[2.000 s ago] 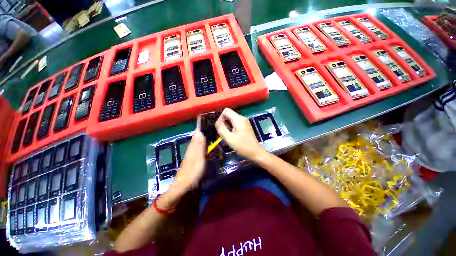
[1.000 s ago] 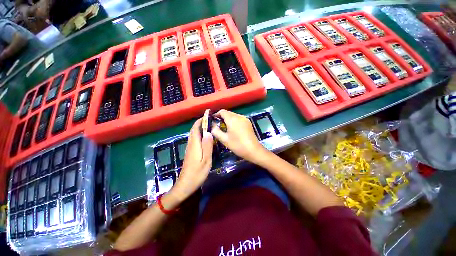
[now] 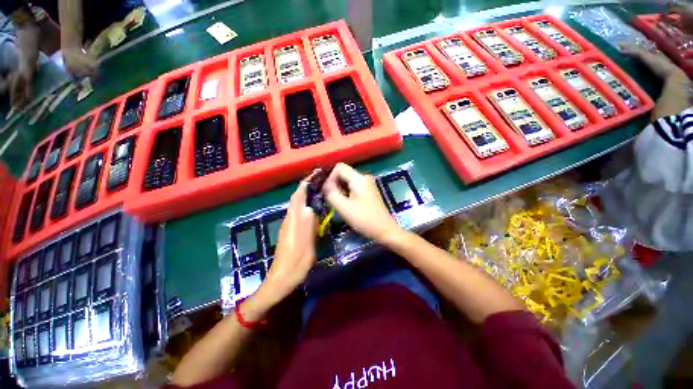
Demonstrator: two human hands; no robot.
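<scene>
My left hand (image 3: pixel 291 241) holds a dark keypad phone (image 3: pixel 315 191) upright above the clear lens blister tray (image 3: pixel 228 262). My right hand (image 3: pixel 359 203) is at the phone's right side, fingers bent and fingertips together against it; whether they pinch anything is hidden. A strip of yellow liner (image 3: pixel 326 222) hangs between the hands, below the phone. Black-framed screen lenses (image 3: pixel 400 190) lie in the blister tray on both sides of my hands. The middle of that tray is covered by my hands.
Red-orange foam trays (image 3: pixel 273 169) with black and pale phones stand beyond my hands; another foam tray (image 3: pixel 475 169) is at right. Stacked lens trays (image 3: pixel 72 292) are at left. A waste bag (image 3: pixel 562 258) of yellow liners hangs at right. People's arms (image 3: pixel 669 91) show at right and far left.
The phone, edge-on a second ago, is turned so its dark face shows, and the yellow strip shows again below it. A person's arm has come in at right, beside the foam tray.
</scene>
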